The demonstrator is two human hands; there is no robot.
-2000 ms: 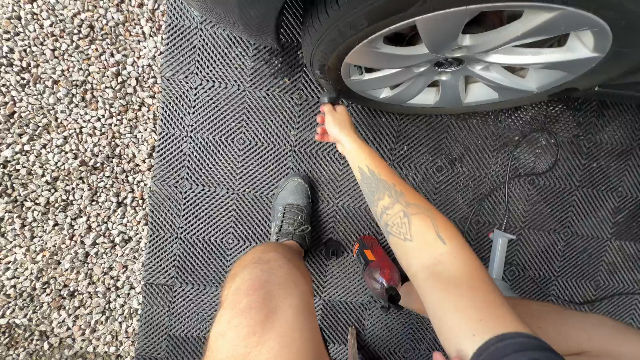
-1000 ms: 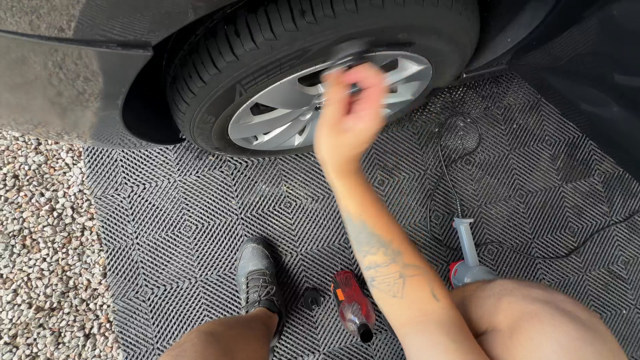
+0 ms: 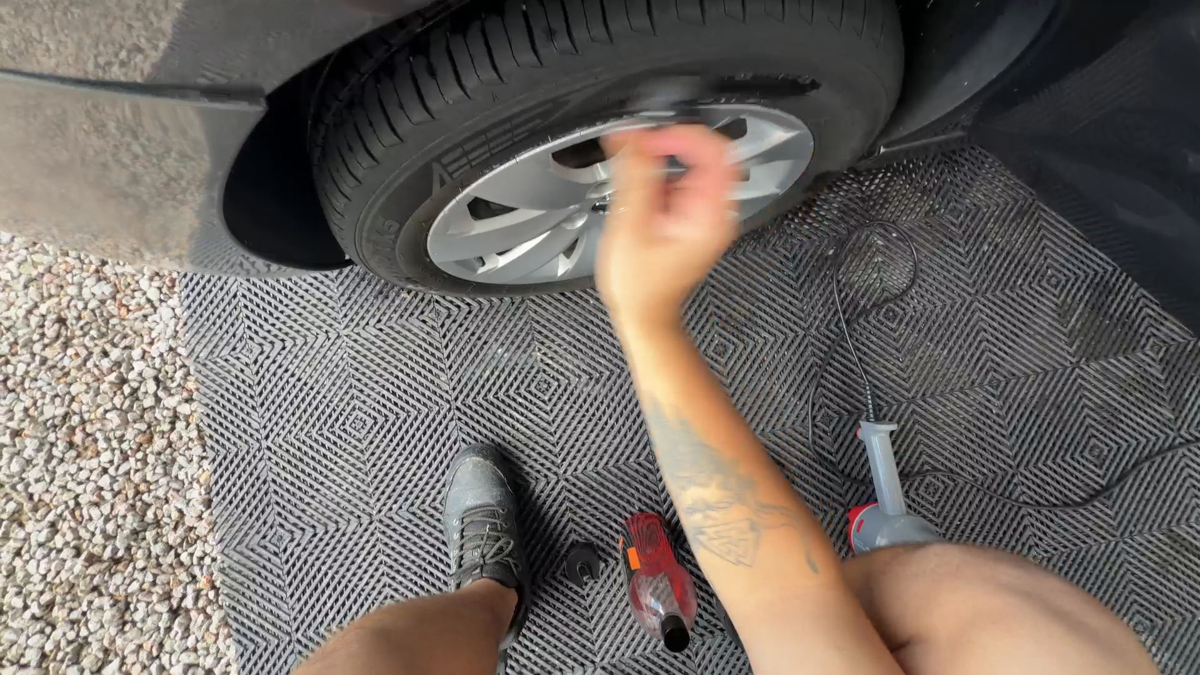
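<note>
My right hand, blurred by motion, is closed around a small dark applicator or brush at the upper edge of the wheel. The applicator lies against or just over the sidewall of the black tire; its exact shape cannot be made out. Behind the hand is the silver alloy wheel rim, partly covered by my fingers. A dark, wet-looking patch shows on the sidewall at the upper right of the rim. My left hand is out of view.
A clear bottle of red liquid lies on the black ribbed floor tiles, beside a small black cap-like piece. A grey corded power tool rests by my right knee, its cable looped. Gravel borders the tiles; the car's bodywork overhangs.
My right hand has gone from the tire's lower left edge to its upper sidewall, in front of the rim. The view has shifted strongly, showing more of the tire and bodywork.
</note>
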